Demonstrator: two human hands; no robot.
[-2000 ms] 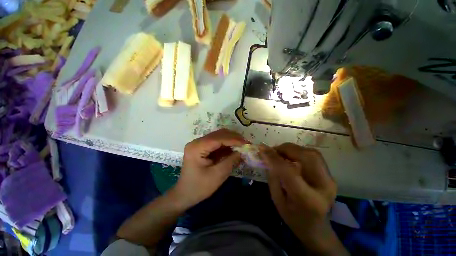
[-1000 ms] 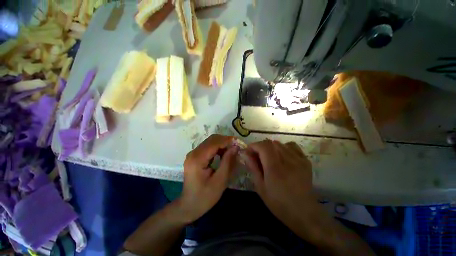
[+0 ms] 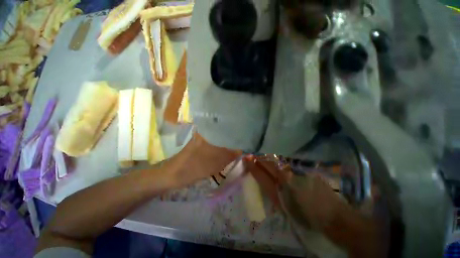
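Note:
My left hand [image 3: 204, 158] is at the needle area, under the edge of the sewing machine head [image 3: 232, 116], its fingertips on a small piece. My right hand [image 3: 302, 196] is beside it, blurred and partly behind the machine's metal parts. A pale yellow strip [image 3: 253, 199] hangs between the hands, and a purple strip [image 3: 225, 189] sticks out to its left, blurred. The fingertips of both hands meet at the top of these strips. The presser foot and needle are hidden.
On the table [image 3: 176, 214] at left lie a puffy wide yellow piece [image 3: 85, 118], paired yellow strips [image 3: 135, 123] and purple strips [image 3: 45, 156]. Orange-tan pieces [image 3: 160, 48] lie at the far side. A yellow strip pile [image 3: 25, 45] and purple pile [image 3: 12, 216] are beyond the left edge.
The view has moved closer to the machine, whose head now covers the upper right. Both hands have moved from the table's front edge up to the needle area with the strips.

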